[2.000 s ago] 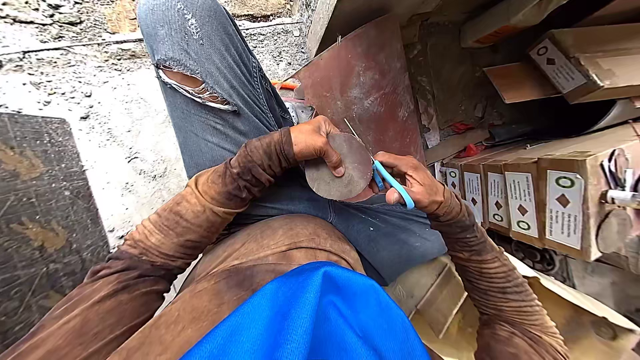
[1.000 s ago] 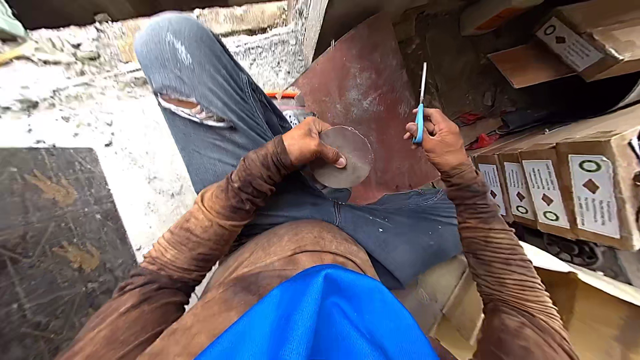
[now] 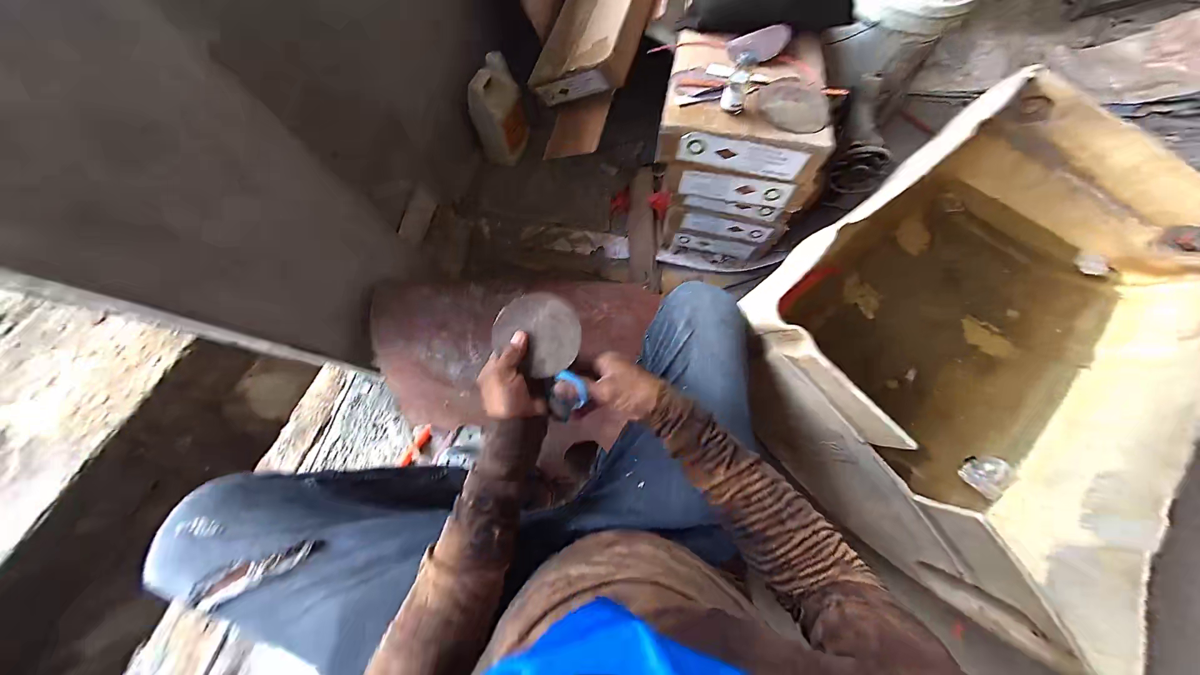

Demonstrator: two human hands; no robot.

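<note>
A round grey disc is in my left hand, with the thumb across its face. My right hand is just to the right, its fingers at the blue handles of a pair of scissors. The handles lie below the disc, between my hands; the blades cannot be made out. Beneath both hands is a reddish-brown sheet, partly covered by my arms and knee.
Stacked cardboard boxes carry another round disc and small tools. A plastic jug stands to their left. On the right lies a large cream basin with murky liquid. A grey panel slants across the upper left.
The view has swung far to the right. My right hand, held apart from the disc with the scissors raised a second ago, is now close beside it. The disc stays in my left hand.
</note>
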